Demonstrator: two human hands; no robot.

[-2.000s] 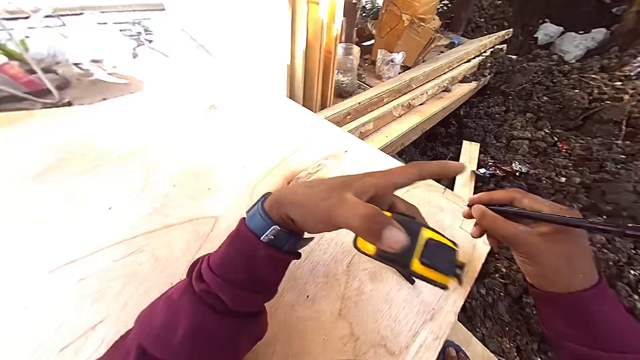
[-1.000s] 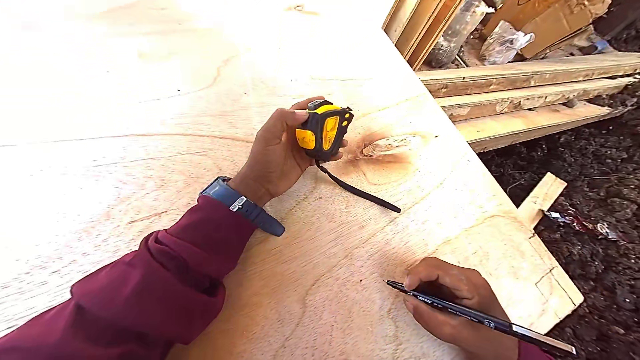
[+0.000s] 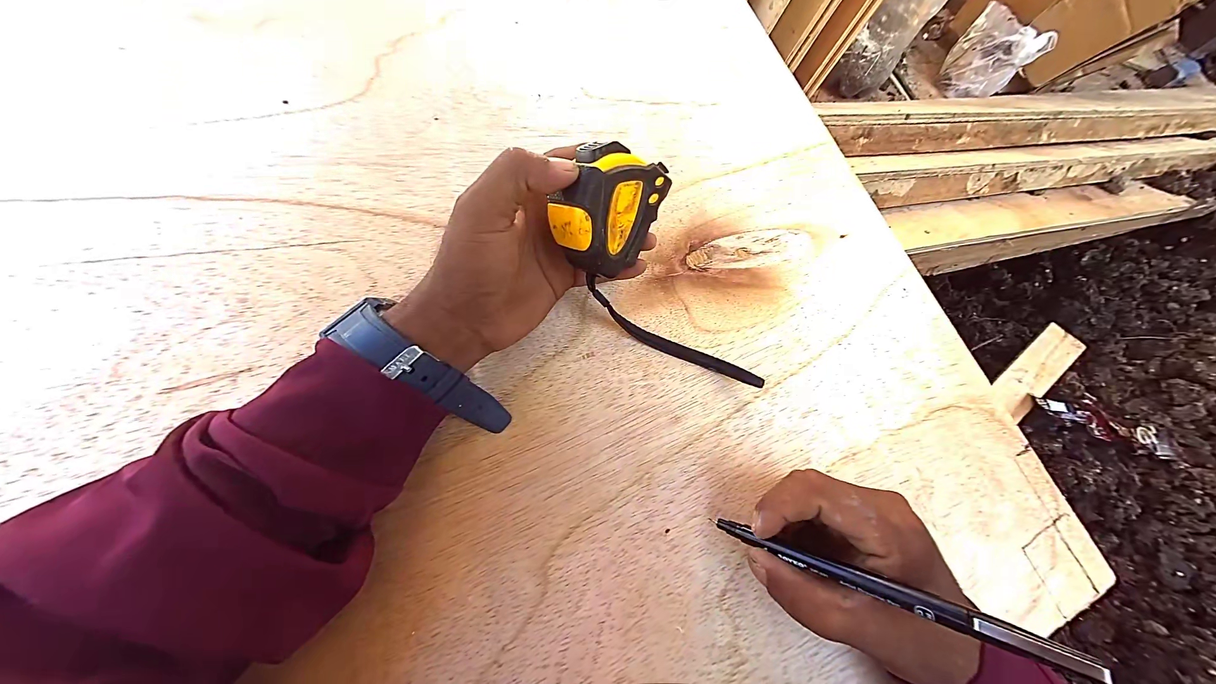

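Observation:
My left hand (image 3: 503,256) grips a yellow and black tape measure (image 3: 608,209) above a large plywood sheet (image 3: 570,427). No blade is seen out of its case, and a black wrist strap (image 3: 674,350) hangs from it toward the wood. A blue watch is on my left wrist. Lower right, my right hand (image 3: 855,560) holds a dark pen (image 3: 883,584) between thumb and fingers, its tip pointing left, close over the sheet; whether it touches cannot be told. Pencil-like lines form a small rectangle (image 3: 1059,565) near the sheet's right corner. A knot (image 3: 750,249) lies right of the tape measure.
Long wooden boards (image 3: 1026,123) lie beyond the sheet's right edge, with upright planks (image 3: 822,38), a clear plastic bag (image 3: 997,52) and cardboard (image 3: 1102,33) behind. A short wood strip (image 3: 1040,370) sticks out past the edge over dark soil (image 3: 1149,332), near a crumpled wrapper (image 3: 1107,423).
The view has swung left and down since the first frame. My left hand has drawn the tape measure away from the corner, and my right hand with the pen has come off the sheet's corner area.

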